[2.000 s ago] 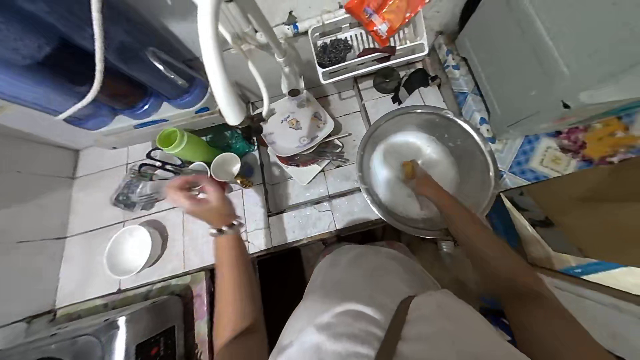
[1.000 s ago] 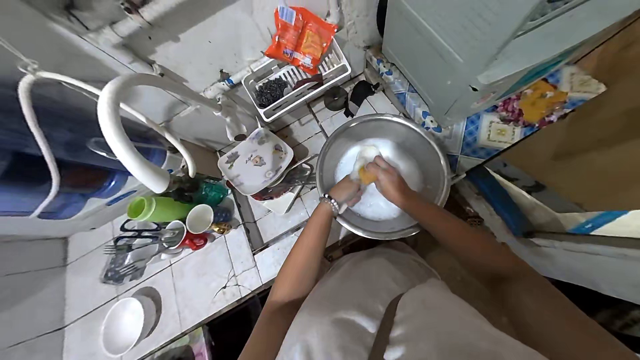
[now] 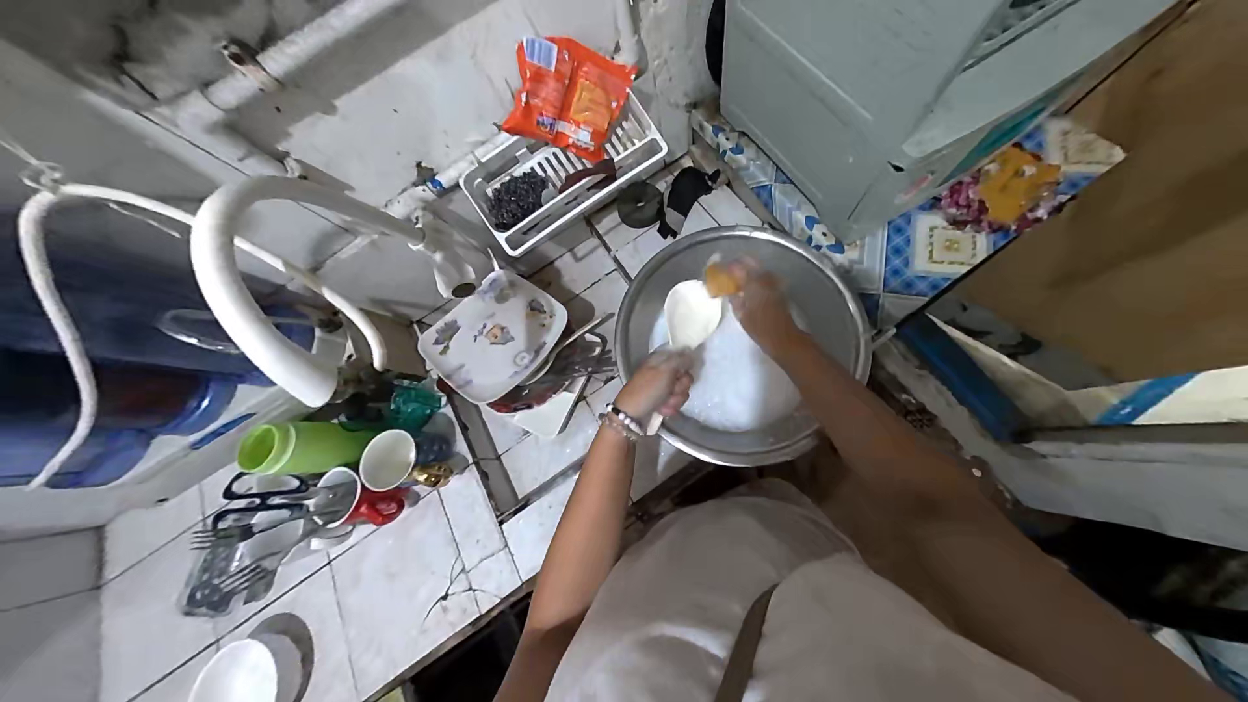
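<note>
My left hand (image 3: 661,388), with beaded bracelets at its wrist, grips the handle of a cream-white serving spoon (image 3: 692,314) above the left side of a large metal basin (image 3: 838,375). Whitish, sudsy water (image 3: 736,385) lies in the basin. My right hand (image 3: 760,304) is blurred and holds a yellow-orange sponge (image 3: 722,281) just right of the spoon's bowl, over the basin's upper part. Left of the basin, a patterned square plate (image 3: 495,333) rests on other dishes, with several pieces of cutlery (image 3: 585,356) beside them.
A white curved faucet (image 3: 234,283) reaches over the counter at left. Below it are a green tumbler (image 3: 302,447), a white cup (image 3: 387,460), a red mug (image 3: 375,505), forks (image 3: 244,580) and a white bowl (image 3: 237,673). A white rack (image 3: 575,210) with an orange packet (image 3: 568,96) stands behind.
My left hand went from beside the cups to the basin, where both hands met one second ago. Now the hands are farther apart, and the spoon shows in my left hand.
</note>
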